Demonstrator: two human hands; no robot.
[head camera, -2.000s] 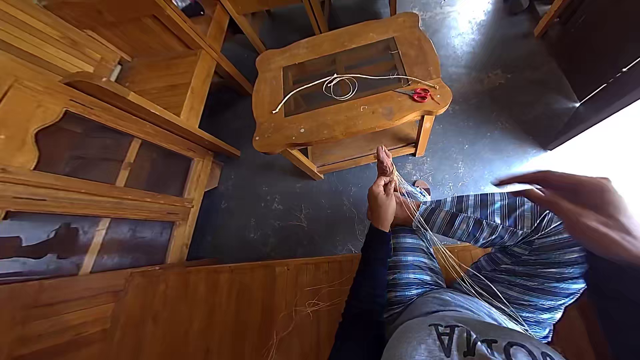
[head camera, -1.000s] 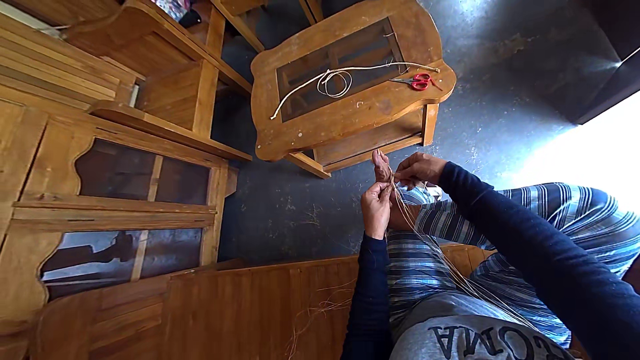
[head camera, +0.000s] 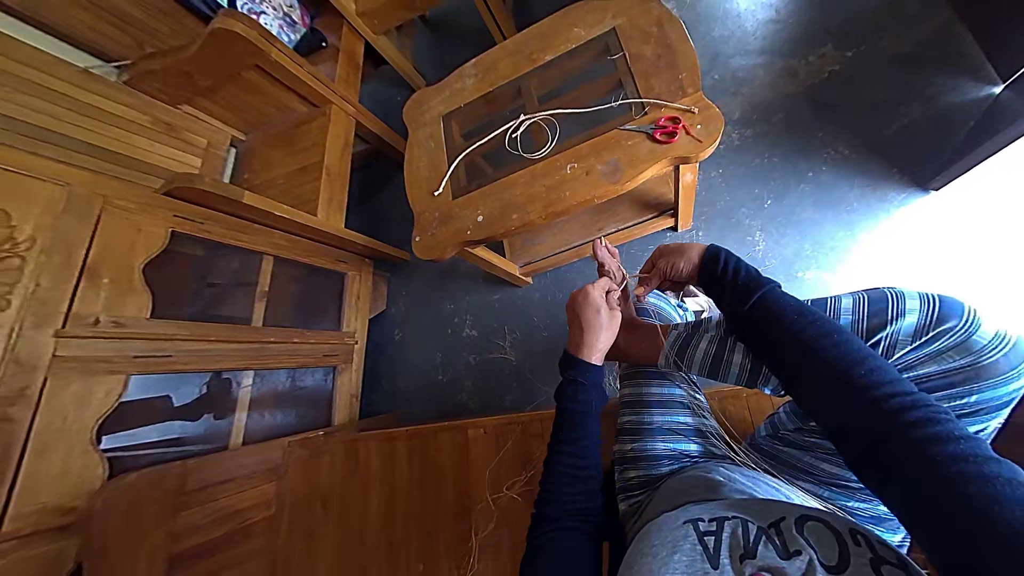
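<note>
Thin pale fiber strands (head camera: 732, 448) run from my bare foot (head camera: 610, 260) back across my striped trousers to my lap. At the foot, my left hand (head camera: 594, 318) pinches the strands between thumb and fingers. Just right of it, my right hand (head camera: 672, 268) grips a short stretch of them, and the strands look looped around the toes. On the wooden table (head camera: 552, 196) beyond lie a pale braided cord (head camera: 488, 148) with a coiled thin length and red-handled scissors (head camera: 666, 130).
A wooden cabinet with glass panes (head camera: 204, 280) stands at the left. Loose strands (head camera: 500, 496) lie on the wooden bench (head camera: 384, 496) left of my left arm. Wooden chairs (head camera: 304, 160) stand behind, at the upper left.
My right hand was raised out at the right two seconds ago; it has come in to the foot beside my left hand and now grips the strands. My left hand has stayed at the foot.
</note>
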